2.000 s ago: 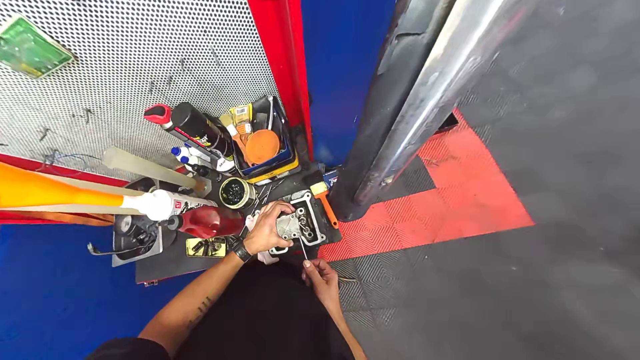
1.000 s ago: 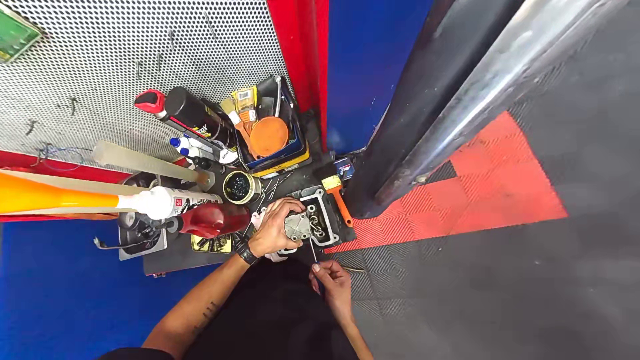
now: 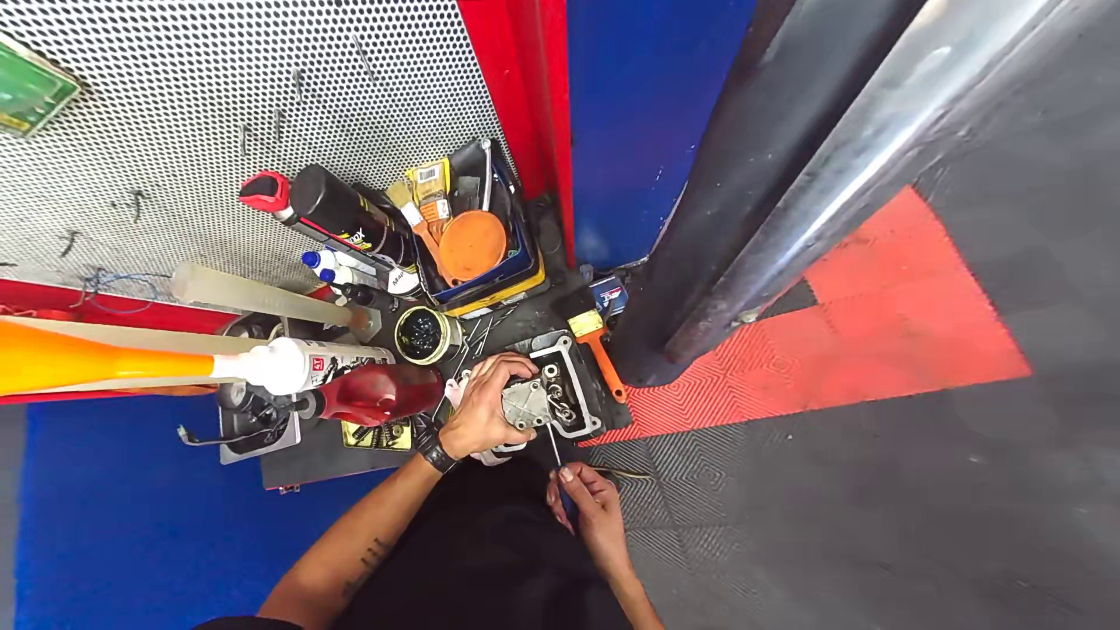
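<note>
On the edge of the dark bench lies a metal engine part (image 3: 566, 385), an open housing with a raised rim and springs inside. My left hand (image 3: 486, 411) grips a flat, light grey metal cover or block (image 3: 526, 403) at the housing's left side, fingers over its top and thumb along its lower edge. My right hand (image 3: 588, 500), just below, holds a thin screwdriver (image 3: 556, 451) with a dark blue handle; its shaft points up to the block's lower right edge. The exact contact at its tip is too small to tell. A pinkish rag partly shows beneath my left hand.
An orange-handled brush (image 3: 602, 354) lies right of the housing. Left are a jar of dark grease (image 3: 423, 335), a red bottle (image 3: 381, 394) and a white bottle (image 3: 306, 363) with an orange nozzle. Behind stands a bin (image 3: 527, 254) of brushes. A thick metal post (image 3: 744, 254) rises at right.
My left hand stays on the metal block and my right hand still holds the screwdriver near it. Beyond small shifts of the view, little differs.
</note>
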